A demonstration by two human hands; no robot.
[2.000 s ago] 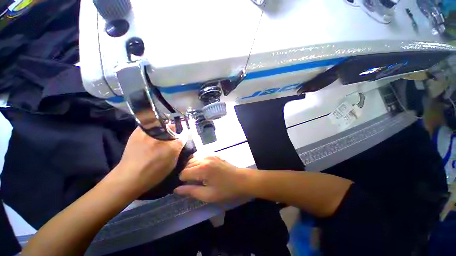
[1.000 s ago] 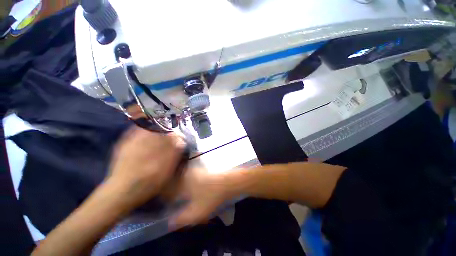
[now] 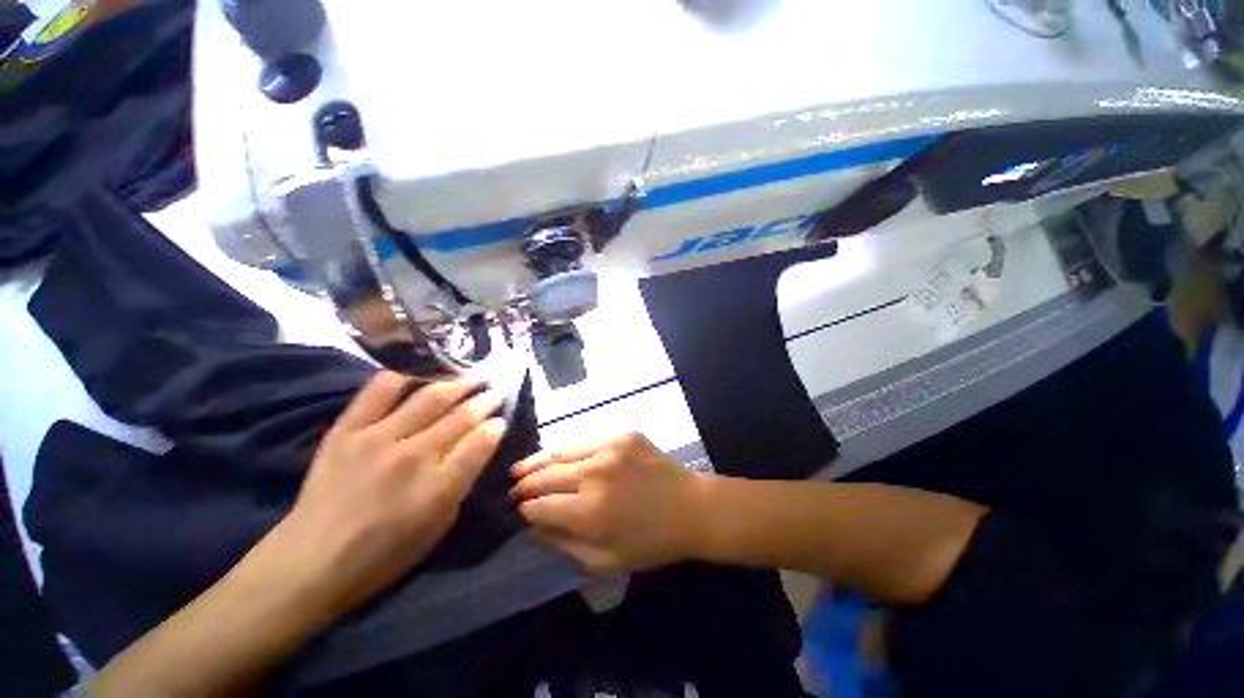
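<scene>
A dark part-sewn garment (image 3: 232, 409) lies wrinkled left of and in front of the needle area of the white sewing machine (image 3: 478, 96). My left hand (image 3: 396, 471) lies on the cloth with fingers together, fingertips close in front of the presser foot area. My right hand (image 3: 607, 502) holds the right edge of the same cloth with bent fingers; its thumb is hidden. The needle and foot are small and blurred behind the shiny metal guard (image 3: 379, 316). A narrow black shaped piece (image 3: 737, 355) lies on the bed under the arm.
A grey ruler strip (image 3: 955, 371) runs along the table's front edge. A dark control panel (image 3: 1064, 164) is on the arm. More dark cloth (image 3: 96, 137) lies at the upper left. Pale printed labels (image 3: 951, 296) are on the bed at the right.
The garment left of the needle has shifted and spread, showing more white table. My hands, blurred and close together one second ago, are now apart, the left flat on the cloth.
</scene>
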